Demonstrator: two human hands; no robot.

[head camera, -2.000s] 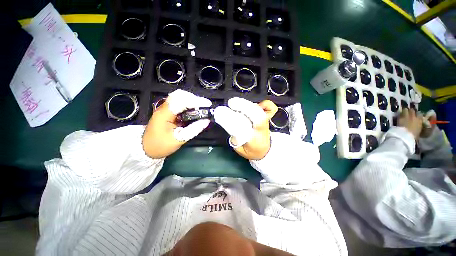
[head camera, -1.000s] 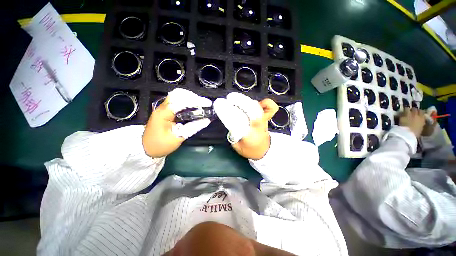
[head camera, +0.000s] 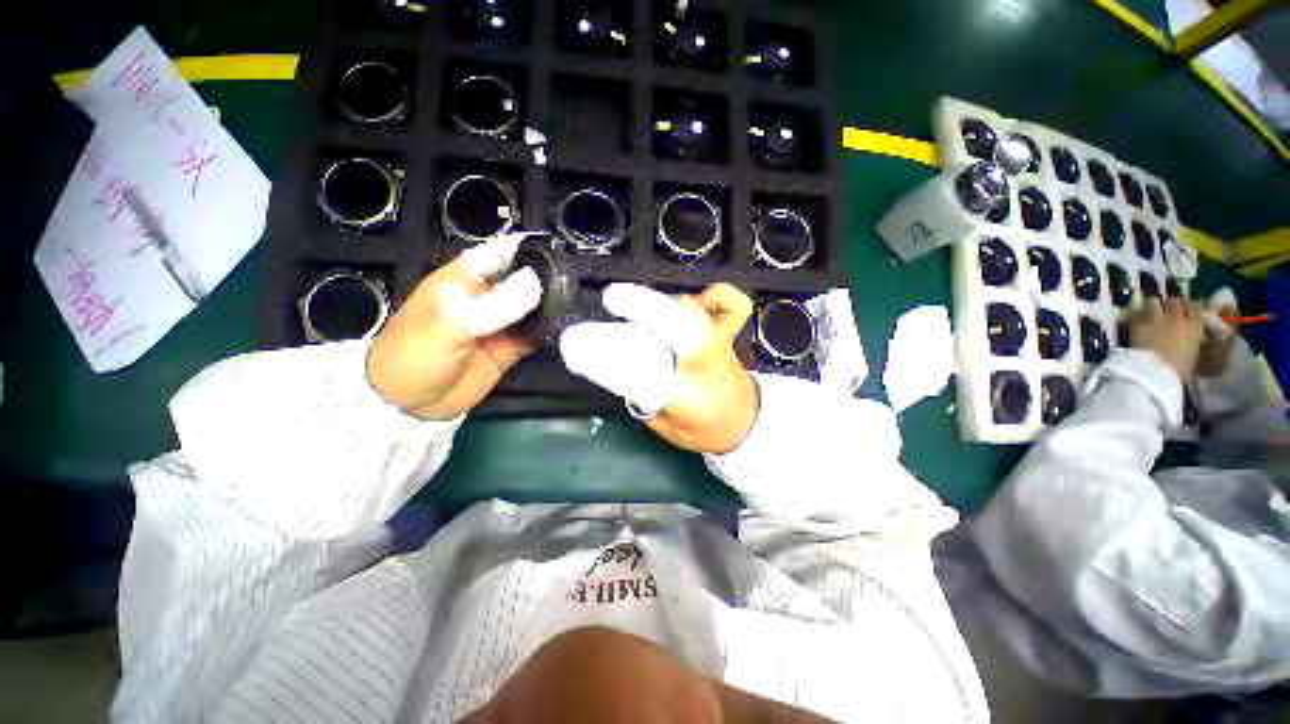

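My left hand (head camera: 450, 328), with white covers on thumb and fingertips, holds a dark round watch body (head camera: 555, 294) by its edge above the front of the black foam tray (head camera: 846, 184). The watch is tilted up, one flat side toward my right hand. My right hand (head camera: 676, 365), also with white-covered fingers, is close beside the watch on its right. A white cloth or finger covers hide the fingertips, so I cannot tell if they touch the watch. Round watch bodies with silver rims, such as one (head camera: 359, 194), lie in the tray's pockets.
White paper with pink writing (head camera: 106, 304) and a pen (head camera: 170, 255) lie left. Crumpled white wipes (head camera: 920, 359) and a pump bottle (head camera: 927, 219) lie right of the black tray. Beyond is a white foam tray (head camera: 971, 403) with dark round parts and another worker's sleeves (head camera: 1096, 439).
The watch has turned from a thin edge-on view to a more upright, tilted round one. My left hand has moved slightly left. My right fingers have shifted left and lower.
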